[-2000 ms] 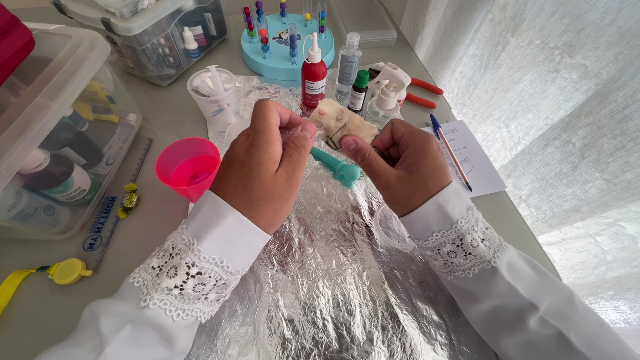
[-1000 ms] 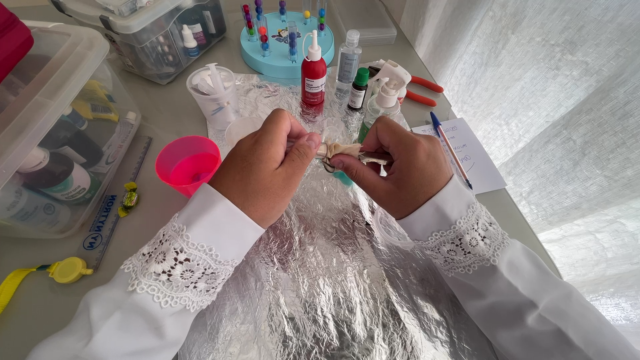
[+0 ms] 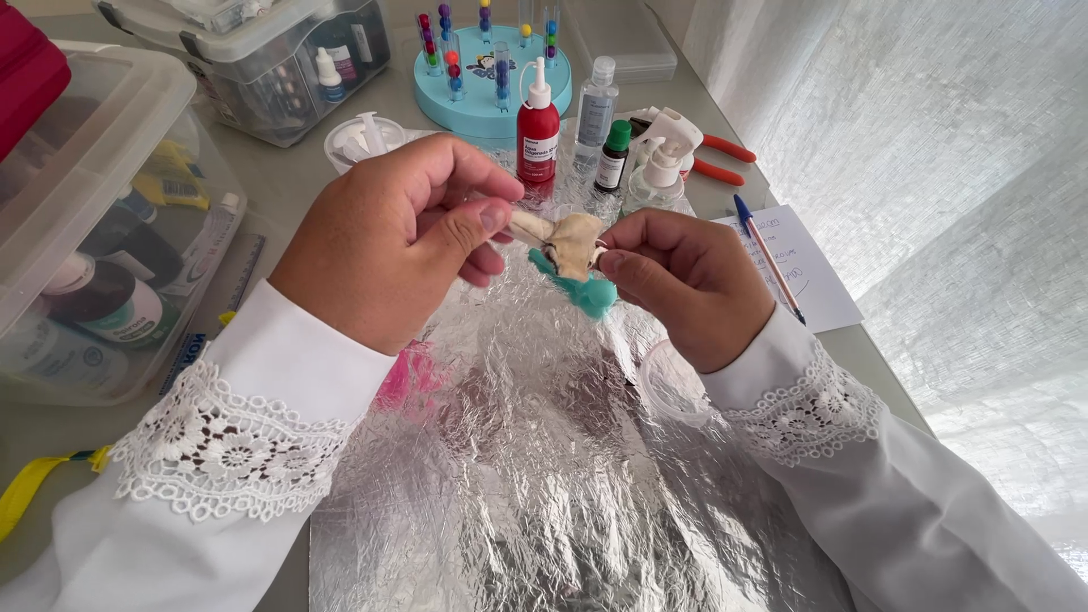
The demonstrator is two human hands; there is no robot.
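Observation:
A small cream-coloured piece with dark edges [image 3: 575,245], perhaps folded fabric or leather, hangs between my hands above the crumpled aluminium foil [image 3: 510,476]. The thumb and fingers of my left hand [image 3: 408,229] pinch its left end. At its right edge, my right hand [image 3: 688,285] grips it between thumb and forefinger. Just below and behind the piece lies a teal object with a rounded end [image 3: 591,293]; the rest of it is covered. A clear round plastic lid or dish [image 3: 676,382] rests on the foil by my right wrist.
Behind my hands stand a red bottle [image 3: 537,140], a clear bottle [image 3: 597,106], a green-capped bottle [image 3: 612,157], a spray bottle [image 3: 659,174] and orange-handled pliers [image 3: 722,161]. Plastic bins [image 3: 110,76] line the left. A pen [image 3: 769,259] lies on paper [image 3: 820,293] at right.
The cream piece, spread wide two seconds ago and bunched one second ago, now shows a broad flap hanging between my fingers. My left hand's fingers have spread somewhat. The pink cup is now mostly hidden.

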